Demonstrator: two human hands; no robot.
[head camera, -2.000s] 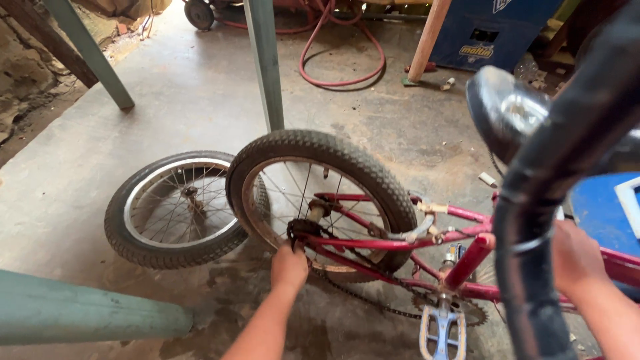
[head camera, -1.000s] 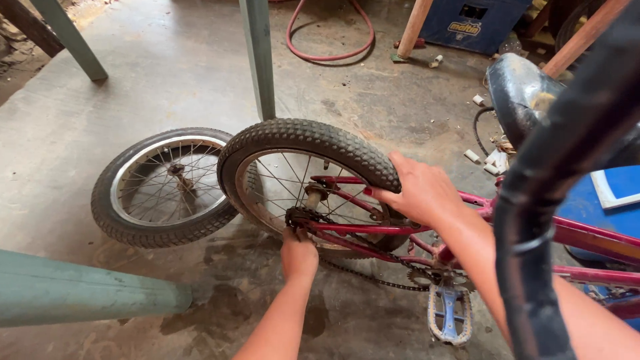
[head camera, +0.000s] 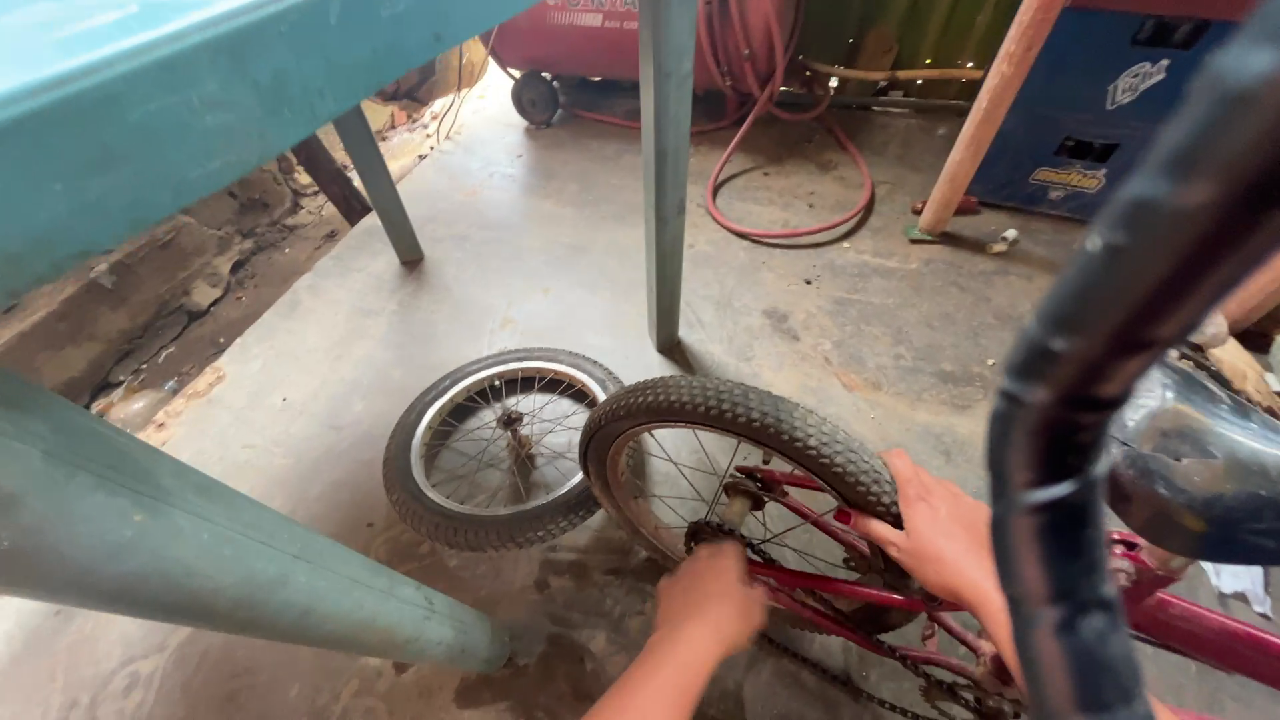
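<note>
A red bicycle frame (head camera: 850, 590) lies with its rear wheel (head camera: 735, 400) raised at a tilt between the stays. My left hand (head camera: 710, 600), slightly blurred, is at the rear sprocket (head camera: 715, 535) beside the hub; its fingertips are hidden, so its grip is unclear. My right hand (head camera: 930, 525) grips the tyre at the wheel's right side, thumb toward the spokes. The chain (head camera: 840, 680) hangs slack below the frame. A second spoked wheel (head camera: 400, 450) lies flat on the floor, just left of the rear wheel. A black curved tube (head camera: 1050, 400) crosses the right foreground.
A green-blue table (head camera: 200, 110) stands at upper left, its legs (head camera: 665, 180) close behind the wheels. A red hose (head camera: 790, 232) loops on the floor near an air compressor (head camera: 590, 40). A blue crate (head camera: 1060, 120) stands at upper right; a black bicycle saddle (head camera: 1190, 470) is at right.
My right hand moved from the right of the frame onto the rear tyre and remains there. My left hand stays near the hub. The view has tilted up, showing the table top.
</note>
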